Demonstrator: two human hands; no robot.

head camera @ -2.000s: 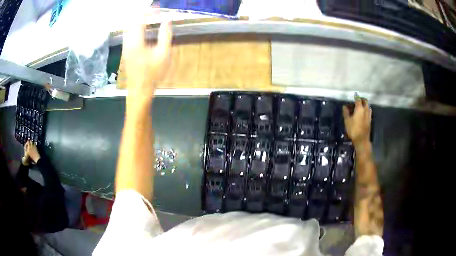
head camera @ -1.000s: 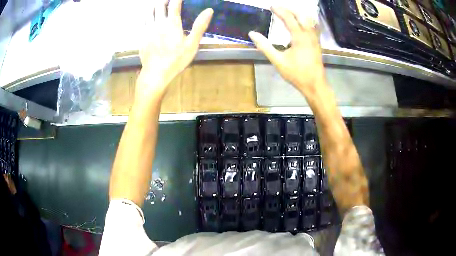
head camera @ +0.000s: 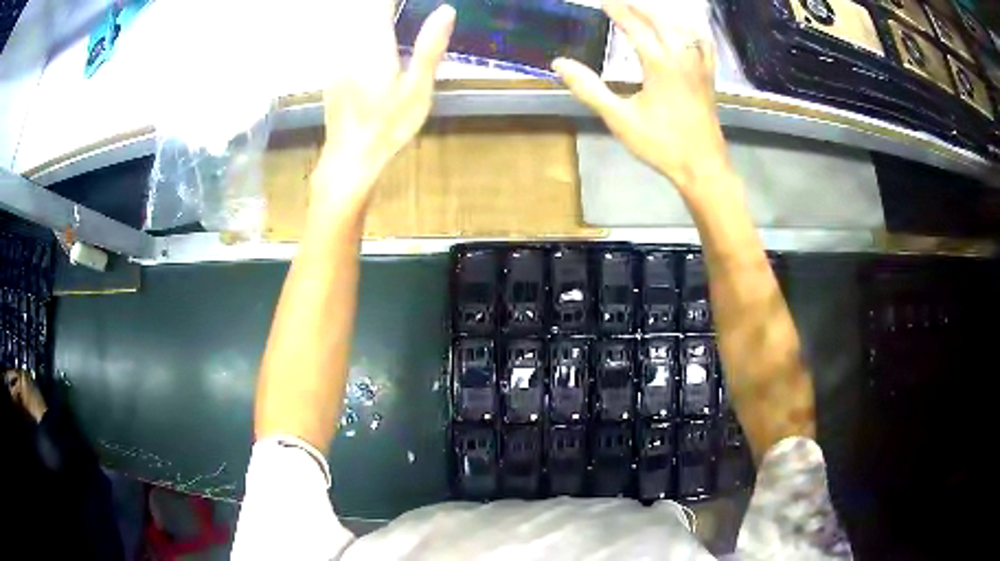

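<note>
A smartphone [head camera: 515, 35], a dark slab with a bluish edge, lies on the white shelf at the top. My left hand [head camera: 378, 104] is at its left end, thumb near the edge, fingers lost in glare. My right hand [head camera: 658, 99] is at its right end, thumb and fingers spread around the corner. Whether either hand grips the phone is unclear. Below, a glossy black tray [head camera: 447, 378] holds rows of black phone housings [head camera: 476, 378]; my right forearm covers part of its right side. Small shiny parts [head camera: 362, 403] lie scattered on the green surface left of the tray.
A clear plastic bag [head camera: 208, 175] hangs at the left shelf edge. A black tray with tan parts [head camera: 916, 55] is at upper right. A metal-edged rail [head camera: 504, 107] fronts the shelf. Another person's hand [head camera: 27, 395] is at far left by a dark tray [head camera: 24, 296].
My right hand has left the tray's upper right and moved up to the phone. My left hand has moved right beside it. Since one second ago, the hands have barely moved.
</note>
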